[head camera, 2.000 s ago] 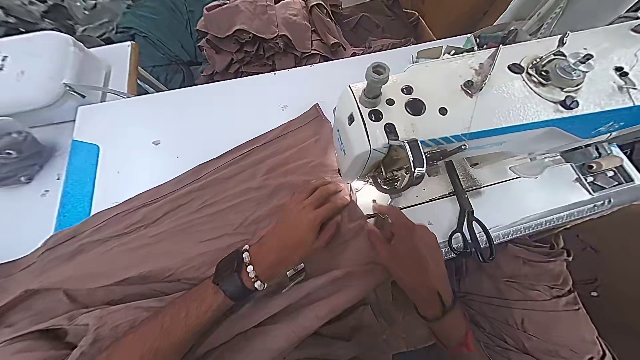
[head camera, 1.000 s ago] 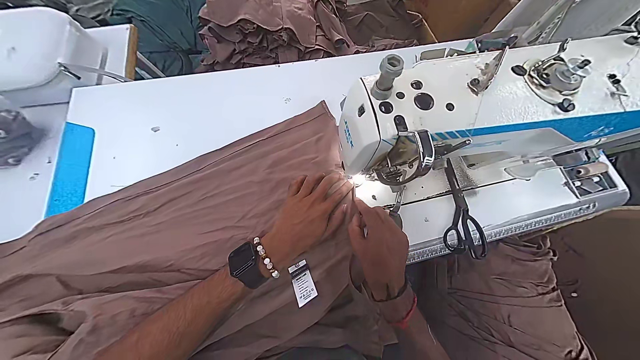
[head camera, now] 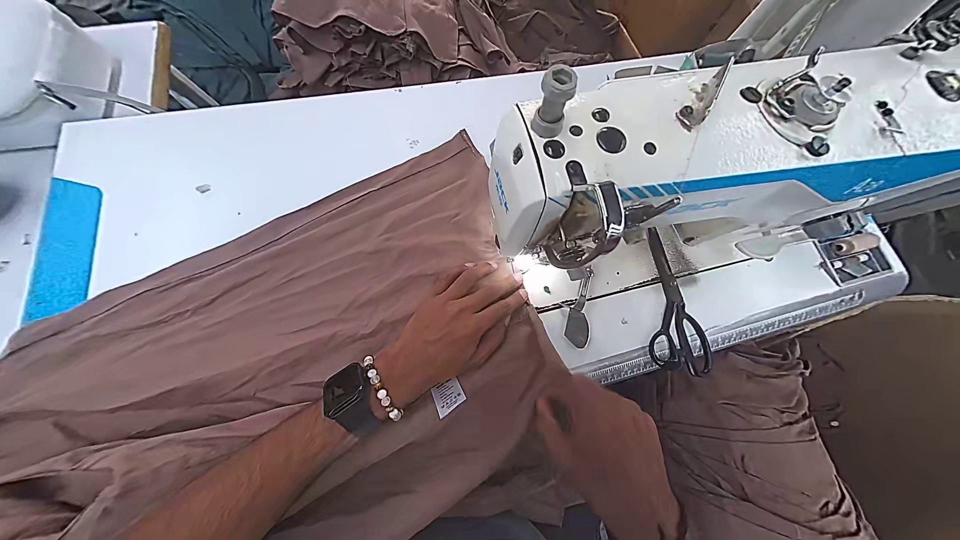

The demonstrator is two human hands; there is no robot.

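Observation:
A large piece of brown fabric point(head camera: 300, 300) lies across the white table, its right edge at the lit needle area of a white and blue sewing machine point(head camera: 720, 142). My left hand point(head camera: 457, 322) rests flat on the fabric, fingertips beside the presser foot area. Lower right, my right hand point(head camera: 600, 442) is curled at the fabric's near edge, with that edge between thumb and fingers. A white label point(head camera: 448, 397) bearing writing lies by my left wrist. Black scissors point(head camera: 675, 322) lie on the machine bed, right of a small metal lever point(head camera: 577, 322).
Brown fabric pieces point(head camera: 375, 45) are heaped behind the table point(head camera: 180, 172). More brown fabric point(head camera: 750, 442) hangs at the lower right, beside a cardboard box point(head camera: 892, 405). A small compartment point(head camera: 859, 259) in the bed holds a thread spool. A white machine part point(head camera: 60, 60) stands at the upper left.
My right hand has moved away from the needle area, down along the fabric's near edge. My left hand stays on the fabric near the needle.

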